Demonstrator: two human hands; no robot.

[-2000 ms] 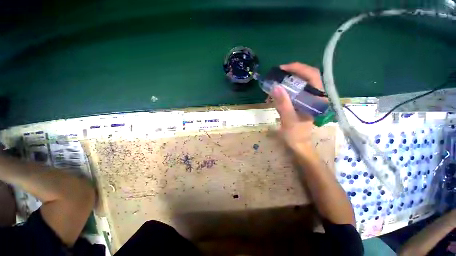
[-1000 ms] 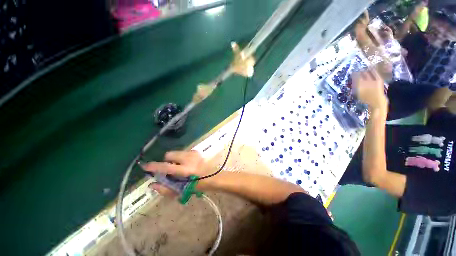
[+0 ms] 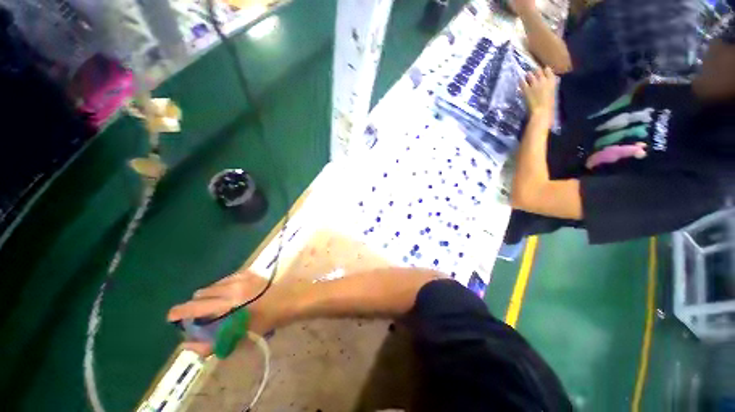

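My right hand is at the lower left, over the near edge of the green belt, closed around the power screwdriver. The tool's green rear cap faces me and its body is mostly hidden by my fingers. A black cylindrical unit stands upright on the green conveyor belt, beyond my hand and not touched by it. A whitish hose with taped spots hangs on the left, and a thin black cord runs up from my hand. My left hand is not in view.
The brown board with specks lies under my forearm. The white dotted sheet is beyond it. A neighbouring person's hands are at a clear tray with black parts. A pale post rises by the belt. Green floor with yellow lines is at right.
The view has swung to the right, showing more of the neighbour and floor. The screwdriver has left the unit seen two seconds ago and stays in my right hand, now low at the belt's near edge.
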